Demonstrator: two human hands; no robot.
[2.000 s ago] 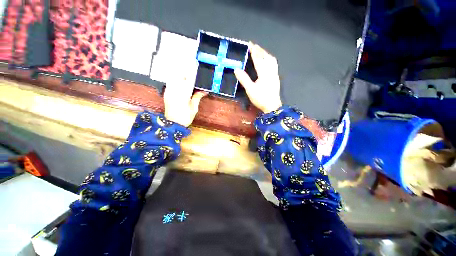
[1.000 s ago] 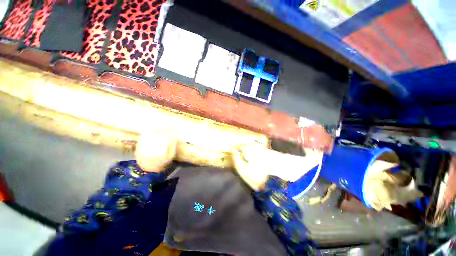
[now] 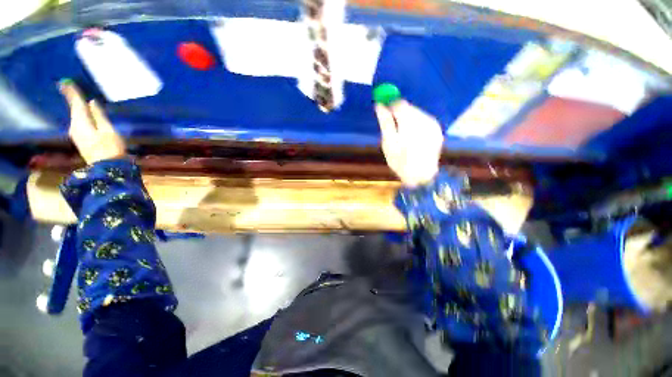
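The blue press head (image 3: 273, 110) spans the view in front of me. My left hand (image 3: 93, 129) is at its left end, fingertips at a small green button (image 3: 66, 82). My right hand (image 3: 413, 140) has its fingertips at a larger green button (image 3: 386, 93) right of centre. Both hands hold nothing. A red button (image 3: 196, 55) sits on the panel between them. The cutting die and the dark sheet are not visible; the press head covers that area. The picture is blurred.
The pale wooden front rail (image 3: 295, 202) runs below the press head. White labels (image 3: 258, 50) and a hanging patterned strip (image 3: 321, 62) are on the panel. A round blue tub (image 3: 549, 287) and a second blue bin (image 3: 626, 258) stand at the lower right. Grey floor shows below.
My hands have left the die, passed over the wooden rail, and moved up and apart to the green buttons. The view has shifted to the press head; the die and leopard-print strips are out of sight.
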